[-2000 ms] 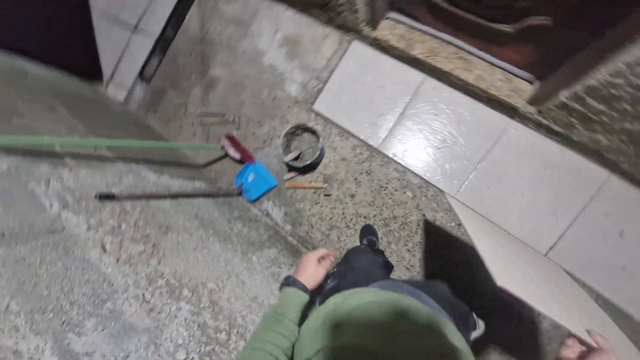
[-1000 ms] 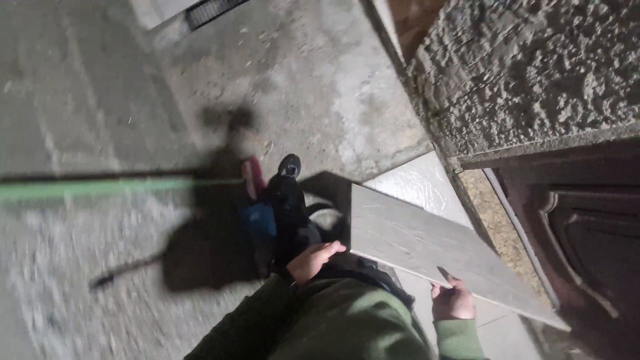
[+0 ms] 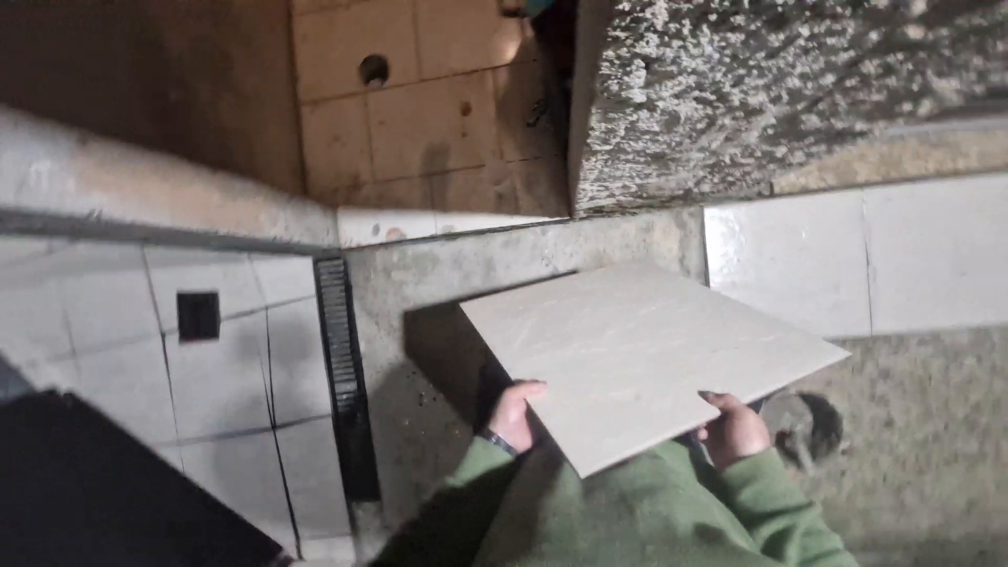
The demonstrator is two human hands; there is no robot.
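Both of my hands carry a large, light grey floor tile [image 3: 646,354] above the bare concrete floor. At its left edge, my left hand [image 3: 516,413] grips it with the thumb lying on the top face. My right hand [image 3: 732,429] holds the near right edge, thumb on top and fingers beneath. The tile is turned so that one corner points towards my body. Beyond its right side, laid white tiles [image 3: 787,260] run along the wall. Part of a bucket [image 3: 811,429] shows just right of my right hand; the tile hides the floor under it.
A dark drain grate [image 3: 339,339] runs along the left, beside tiled floor [image 3: 220,378] with a square dark opening [image 3: 198,316]. A rough plastered wall [image 3: 709,102] stands at the upper right. Past a threshold is another tiled floor [image 3: 457,118] with a round hole. Bare concrete [image 3: 929,425] lies at right.
My left hand, near the tile's edge one second ago, now grips it. The tile has come in front of my body, held by both hands. The view has swung strongly round.
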